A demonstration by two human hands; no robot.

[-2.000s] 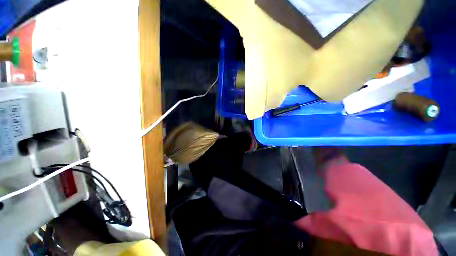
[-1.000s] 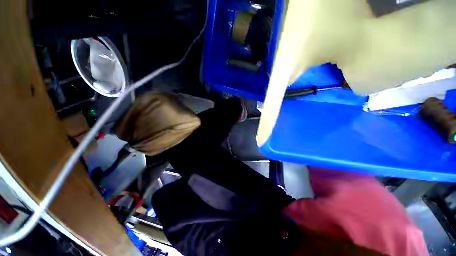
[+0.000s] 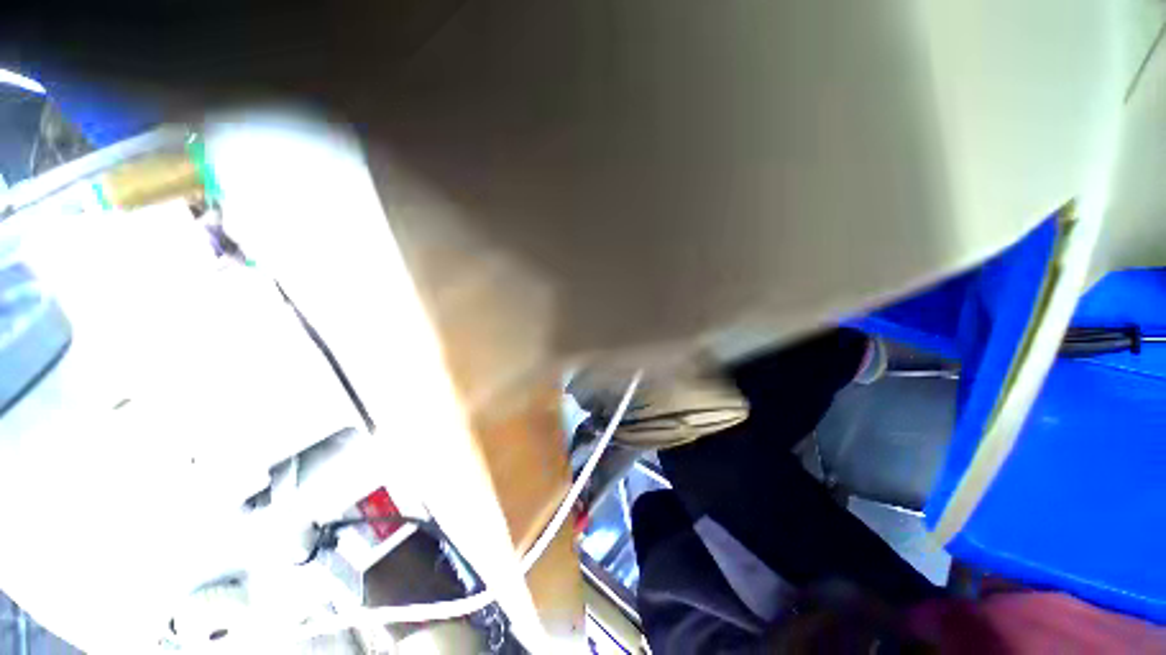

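A large blurred khaki-grey sheet (image 3: 716,166), probably a cover panel, crosses the top and middle very near the camera. It hides part of the table edge and what lies behind it. A narrow pale yellowish edge (image 3: 1004,422) hangs down over the blue crate (image 3: 1074,473) at the right. The white, overexposed sewing machine (image 3: 166,333) is at the left. Neither my left hand nor my right hand can be made out.
The white table (image 3: 416,397) has a wooden edge (image 3: 518,467). A white cable (image 3: 595,473) crosses it. A tan bundle (image 3: 691,412) and dark-clothed legs (image 3: 780,499) are below. A dark-handled tool (image 3: 1093,340) lies at the crate. Pink cloth (image 3: 1055,623) is at bottom right.
The view has swung back to the left, bringing the machine and white table into view again. The khaki sheet now spreads across the top, much closer and blurred. The crate sits farther right.
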